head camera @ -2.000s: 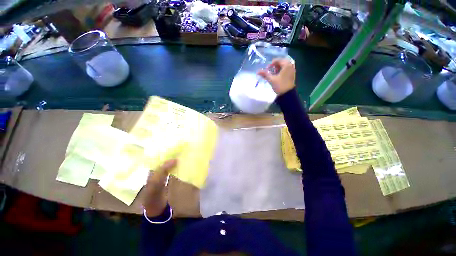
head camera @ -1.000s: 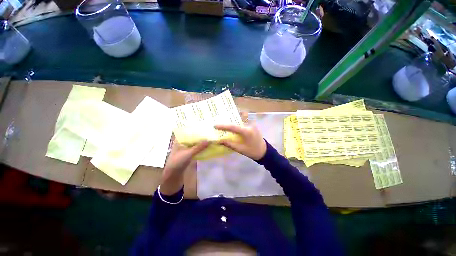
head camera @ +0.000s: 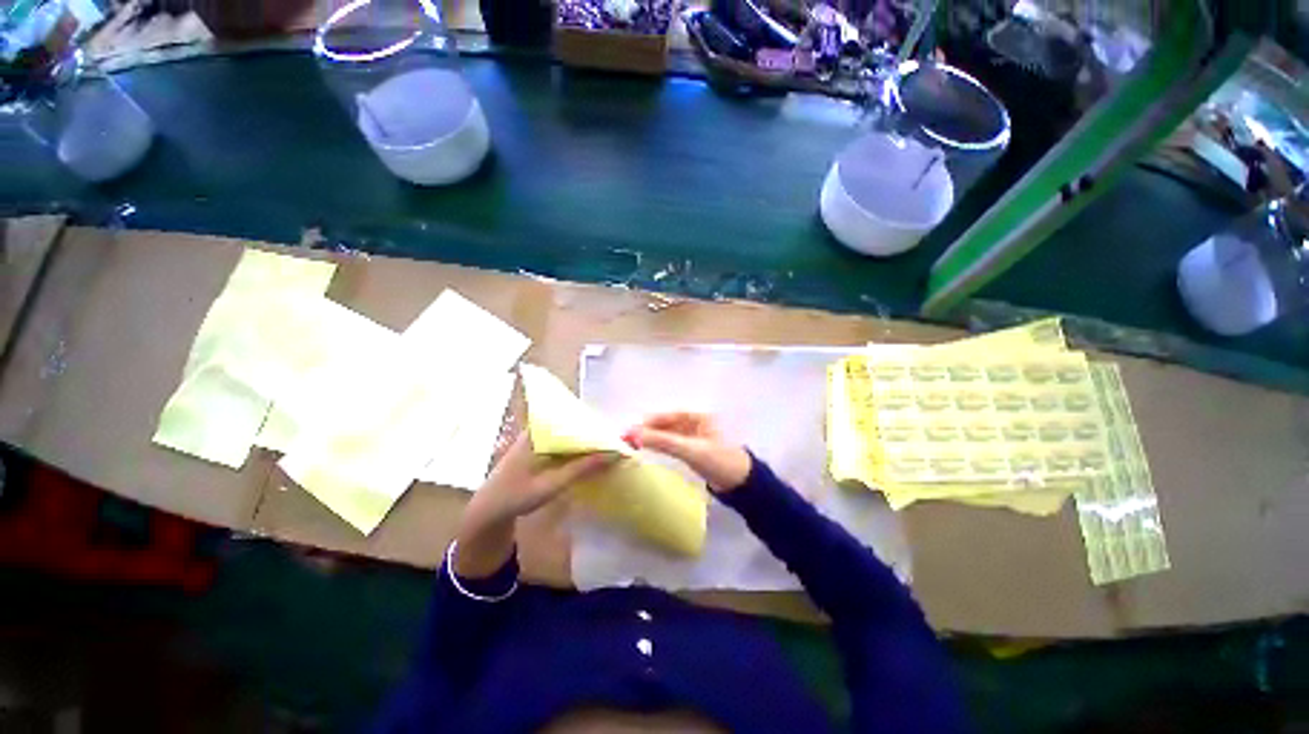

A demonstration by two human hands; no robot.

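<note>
A yellow label sheet is bent in front of me above the whitish mat. My left hand grips the sheet at its left part, thumb on top. My right hand has its fingertips at the sheet's upper fold, close to the left fingertips. The fingertips are small, and I cannot tell whether a single label is between them. The sheet's print does not show clearly.
A stock of label sheets lies right, with a narrow label strip beside it. Blank backing sheets lie left on the cardboard. Clear housings stand on the green conveyor. A green post slants at right.
The right hand came from a housing on the conveyor to the sheet. The sheet has since bent and tilted, its printed face turned out of view. The housings show farther right.
</note>
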